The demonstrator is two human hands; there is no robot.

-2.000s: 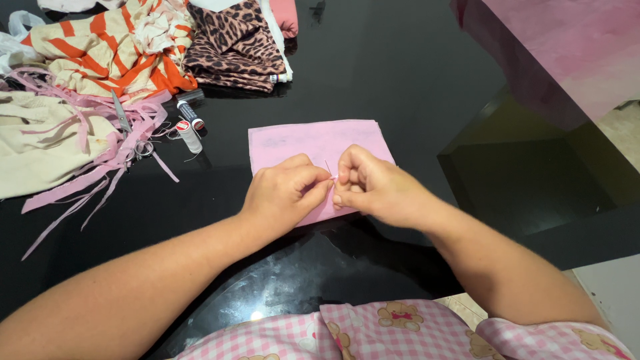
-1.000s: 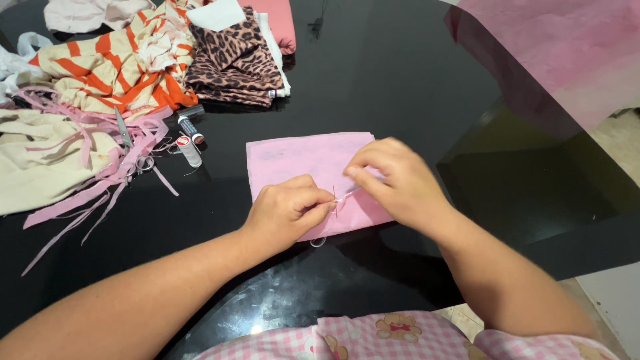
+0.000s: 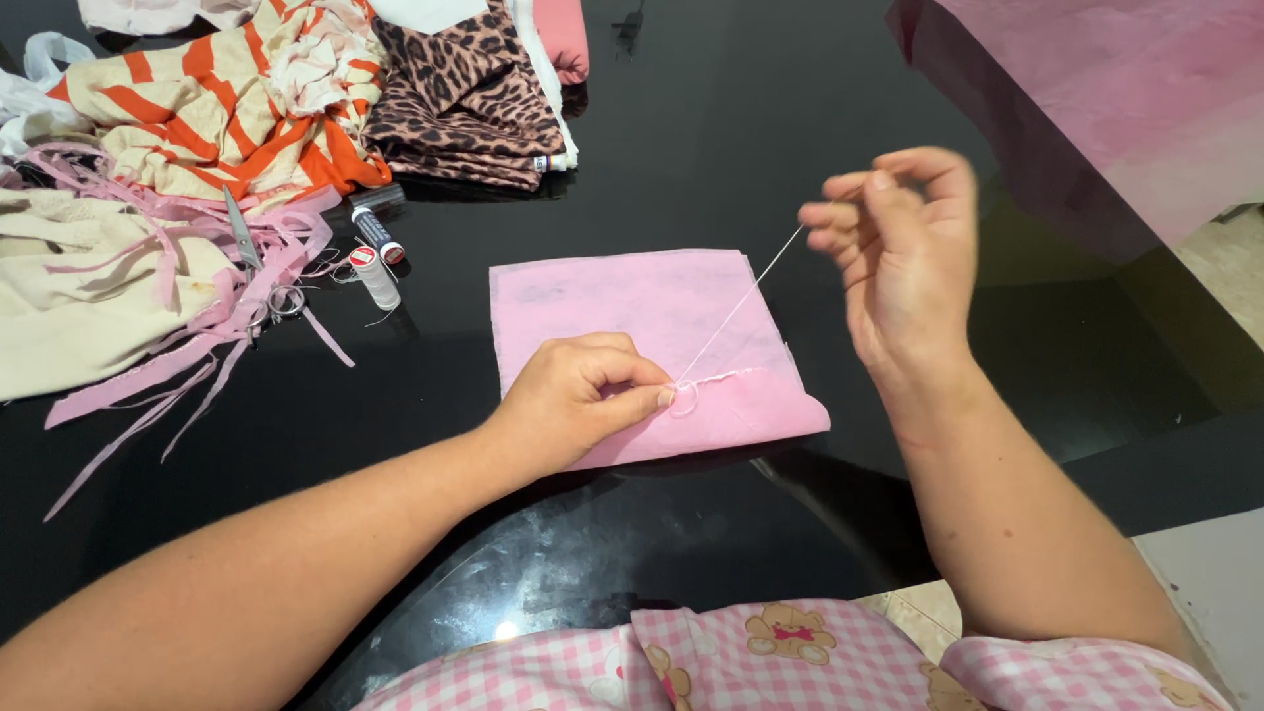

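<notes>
A pink fabric piece (image 3: pixel 632 306) lies flat on the glossy black table, its near edge folded over with a line of stitches along the fold. My left hand (image 3: pixel 592 395) pinches that fold between thumb and forefinger. From the pinch a white thread (image 3: pixel 736 311) runs taut up to my right hand (image 3: pixel 904 247), raised beyond the cloth's right side with its fingers curled around the thread end. A small loop of thread lies beside my left fingertips. Whether a needle sits in my right fingers cannot be made out.
Left of the cloth are a white thread spool (image 3: pixel 374 279), a dark-labelled tube (image 3: pixel 378 235) and scissors (image 3: pixel 240 232) among pink fabric strips (image 3: pixel 148 390). Behind lie cream cloth (image 3: pixel 89 296), orange-striped cloth (image 3: pixel 197 109) and folded leopard-print fabric (image 3: pixel 469 99). Pink sheeting (image 3: pixel 1136 89) covers the far right.
My right hand has moved from beside my left hand at the fold up and to the right, drawing the thread out straight. My left hand still pinches the fold.
</notes>
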